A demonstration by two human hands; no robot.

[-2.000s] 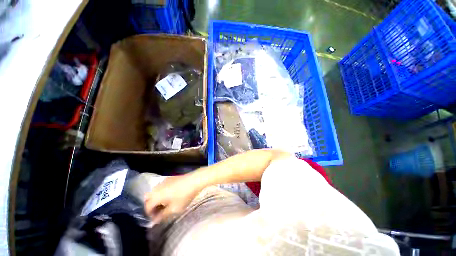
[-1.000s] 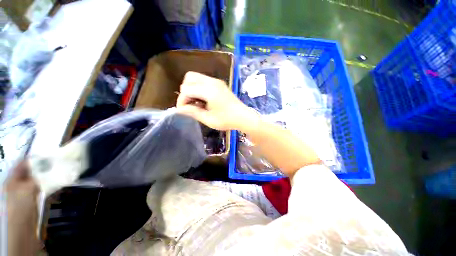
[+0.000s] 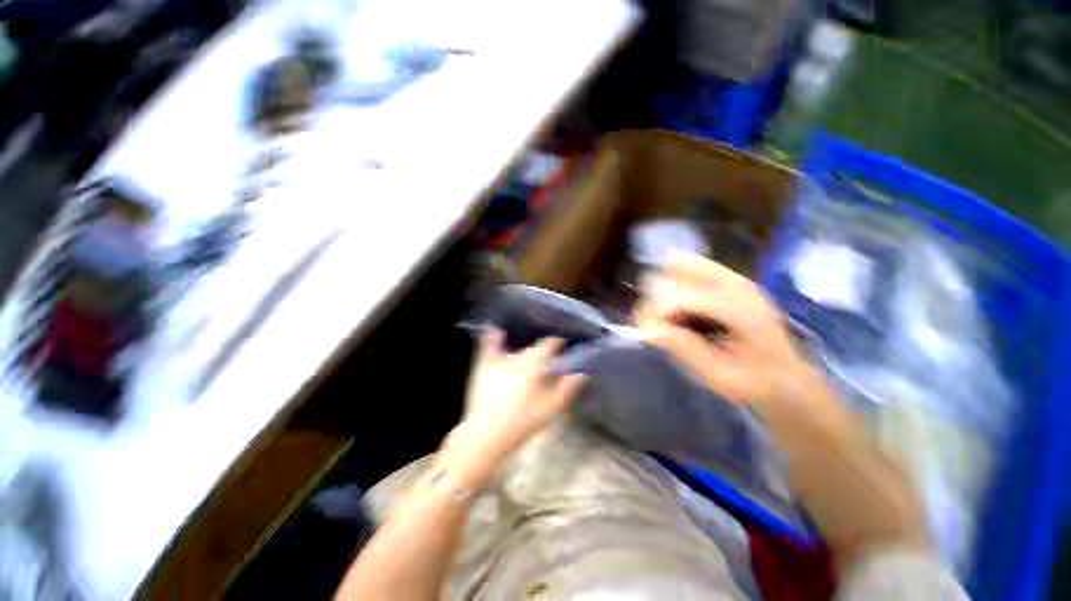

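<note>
A dark garment in a clear bag [image 3: 664, 399] is stretched between my two hands above my lap. The frame is blurred. My left hand [image 3: 517, 393] holds its left end, with the fingers on the dark cloth. My right hand [image 3: 716, 329] pinches its upper edge, and the rest of the bag hangs below and behind my right wrist. No needle or thread can be made out.
The white worktable [image 3: 388, 200] runs along the left, with blurred thread cones [image 3: 88, 317] on it. The open cardboard box [image 3: 576, 223] is beyond my hands. The blue crate [image 3: 1045, 352] with bagged garments [image 3: 928, 317] is at the right.
The view has swung left, showing more of the table. The bagged garment, which was stretched wide, is now held closer over my lap, with my left hand nearer my right.
</note>
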